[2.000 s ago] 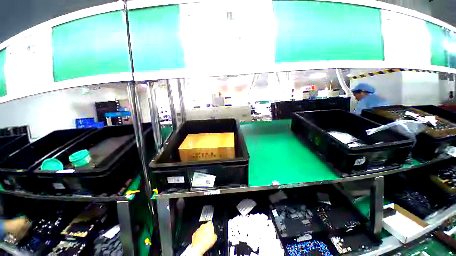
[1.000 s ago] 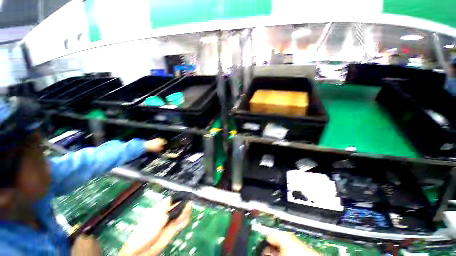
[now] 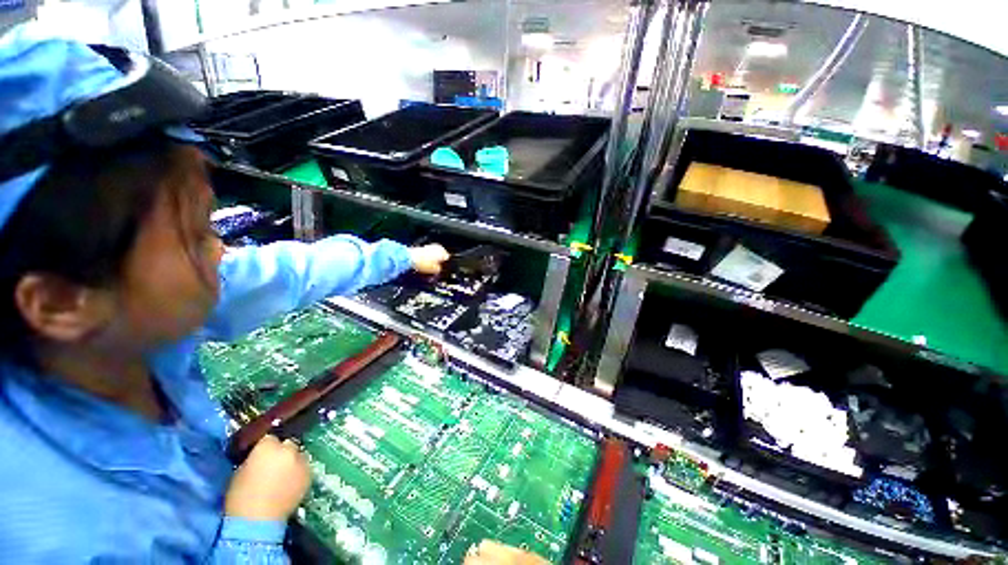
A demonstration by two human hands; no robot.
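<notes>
The green printed circuit board (image 3: 442,441) lies in front of me, with white print and rows of small parts. My left hand (image 3: 503,553) shows only as a small piece at the bottom edge, over the near part of the board. Its fingers and anything in them are cut off. My right hand is out of the picture. A reddish-brown carrier bar (image 3: 602,502) runs along the board's right side, and another board (image 3: 707,535) lies beyond it.
A coworker in a blue smock (image 3: 100,441) stands close at left, one arm reaching to the lower bins, the other hand (image 3: 269,477) by a carrier bar. Bins include a white connector heap (image 3: 798,419). Black totes (image 3: 774,265) stand on the upper shelf. A metal rail (image 3: 553,392) separates boards and bins.
The view has turned left and down, bringing the coworker and boards in. My right hand, seen near the bottom one second ago, has left the picture. My left hand, then holding dark pieces, is mostly cut off.
</notes>
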